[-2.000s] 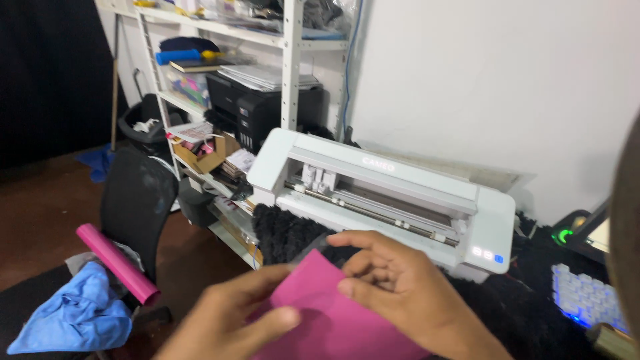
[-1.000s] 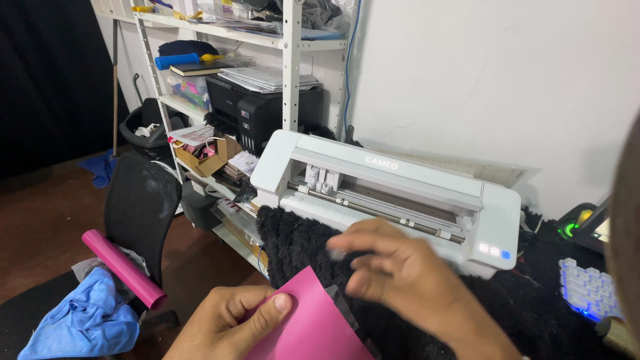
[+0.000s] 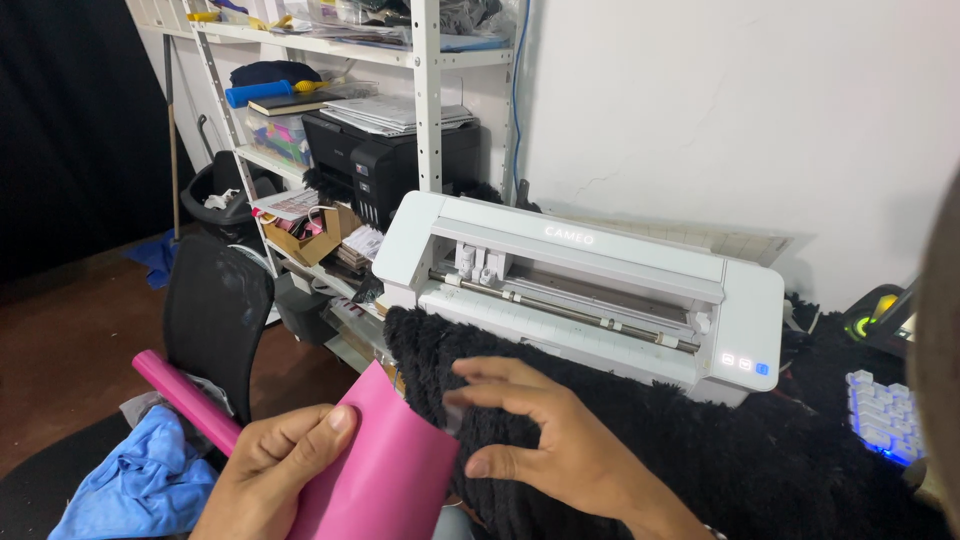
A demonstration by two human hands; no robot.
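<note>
My left hand (image 3: 289, 465) grips the left edge of a glossy pink sheet (image 3: 382, 457), thumb on top, at the bottom centre. The sheet curves, and its lower part runs out of view. Just right of it is my right hand (image 3: 532, 442), with fingers and thumb spread. A small translucent piece (image 3: 452, 416) shows by its fingertips at the sheet's right edge; whether it is held or hangs from the sheet I cannot tell. Beyond both hands stands a white Cameo cutting machine (image 3: 585, 292), its front open and its buttons lit.
Black shaggy fabric (image 3: 630, 442) covers the table under the machine. A lit white keyboard (image 3: 885, 416) lies at right. At left, a pink roll (image 3: 187, 401) and a blue cloth (image 3: 142, 480) rest on a black chair (image 3: 217, 315). Behind, a white metal shelf (image 3: 427, 97) holds a black printer (image 3: 390, 157).
Two seconds ago both hands were on the pink sheet. My right hand has come off its top and now stands to its right with fingers spread, while my left hand still holds the sheet.
</note>
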